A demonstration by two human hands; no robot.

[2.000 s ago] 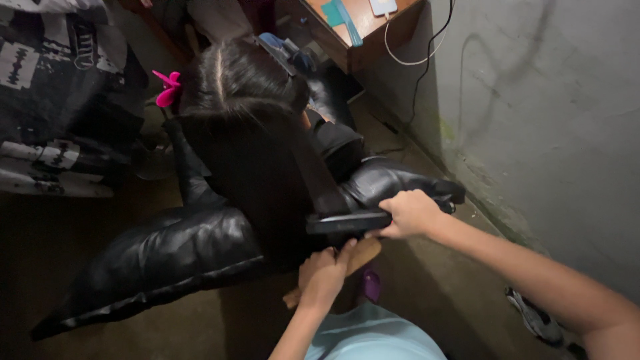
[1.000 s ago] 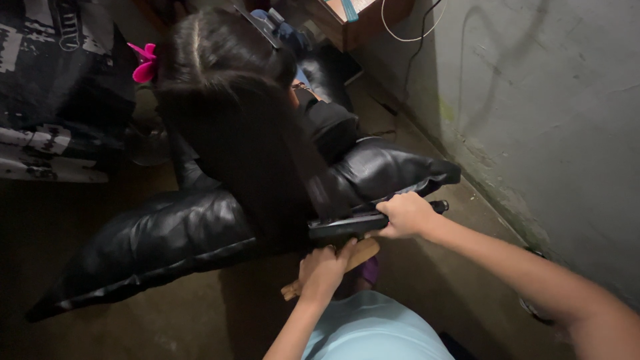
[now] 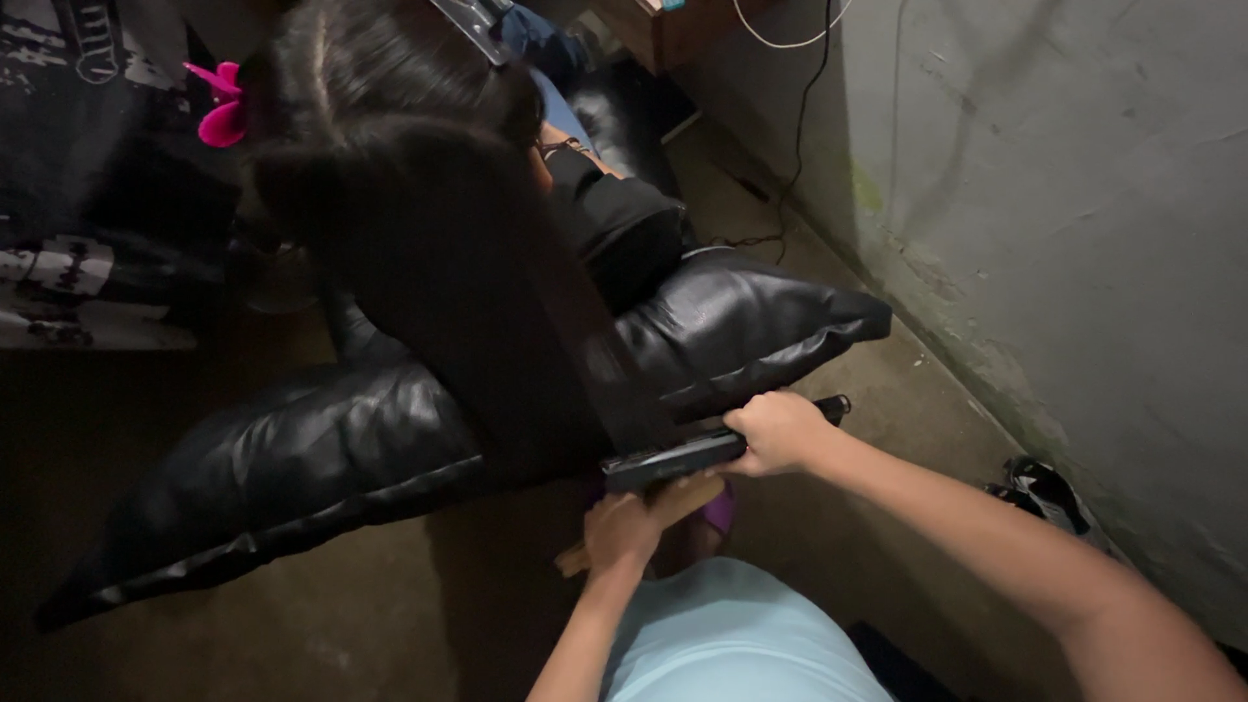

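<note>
My right hand [image 3: 780, 432] grips a black hair straightener [image 3: 673, 461], its plates across the lower end of a section of a seated person's long dark hair [image 3: 458, 283]. Just below and left of it, my left hand [image 3: 621, 529] is closed around a wooden hairbrush or paddle [image 3: 687, 499]; its bristles, if any, are hidden. The brush lies close under the straightener. A pink claw clip [image 3: 222, 105] sits at the left side of the head, and a metallic clip [image 3: 473, 29] holds hair at the top. The ends of the hair are hidden near my hands.
The person sits in a black leather-like padded chair [image 3: 292, 468] whose back spreads wide. A grey wall [image 3: 1053, 214] runs along the right, with shoes [image 3: 1053, 497] at its foot. A dark cord [image 3: 801, 127] hangs by a wooden table [image 3: 673, 34]. Patterned fabric [image 3: 88, 195] is at the left.
The straightener has moved down along the hair toward its ends, and its rear end now shows beyond my right hand. My left hand stays close to it with the wooden tool. The view has moved closer.
</note>
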